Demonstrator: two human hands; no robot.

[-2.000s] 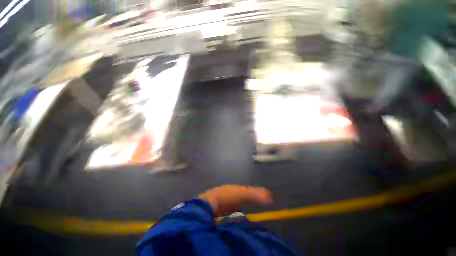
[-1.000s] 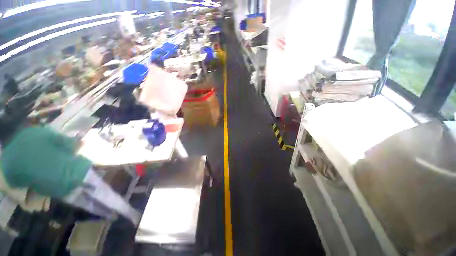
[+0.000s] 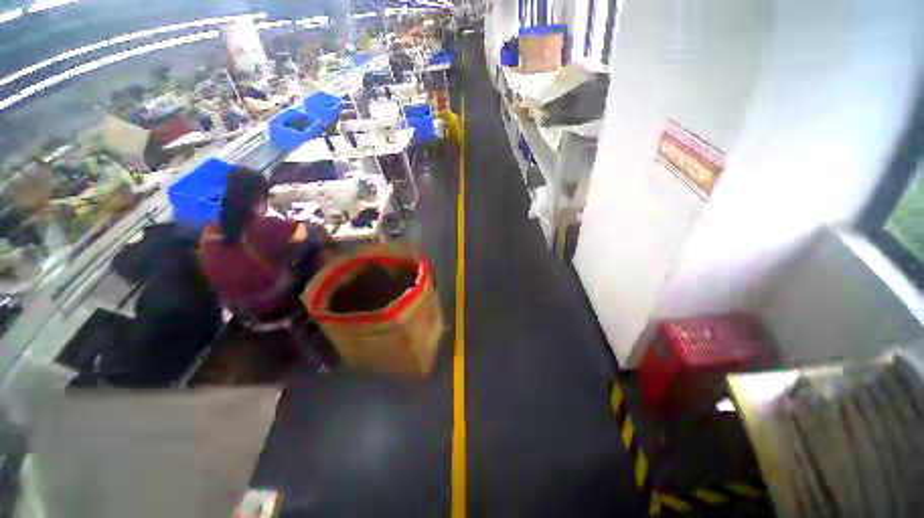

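Neither of my hands is in view. Nearest in front on the left is an open brown carton (image 3: 390,339) with red tape along its rim and dark contents. It stands on the dark floor beside the yellow line (image 3: 459,304). At the lower left is a pale, flat grey surface (image 3: 152,440), cut off by the picture's edge. At the lower right is a stack of pale folded or layered sheets (image 3: 841,430), also cut off.
A seated person in a dark red top (image 3: 243,258) is left of the carton. Blue bins (image 3: 203,190) line the conveyor. A red crate (image 3: 699,349) stands by the white pillar (image 3: 659,172), with black-yellow floor tape (image 3: 630,435). A shelf (image 3: 552,167) lies beyond.
The view has moved forward along the aisle. The carton and pillar are closer. The green-clad person and steel-topped table have left view. My blue sleeve and hand, seen two seconds ago, are gone.
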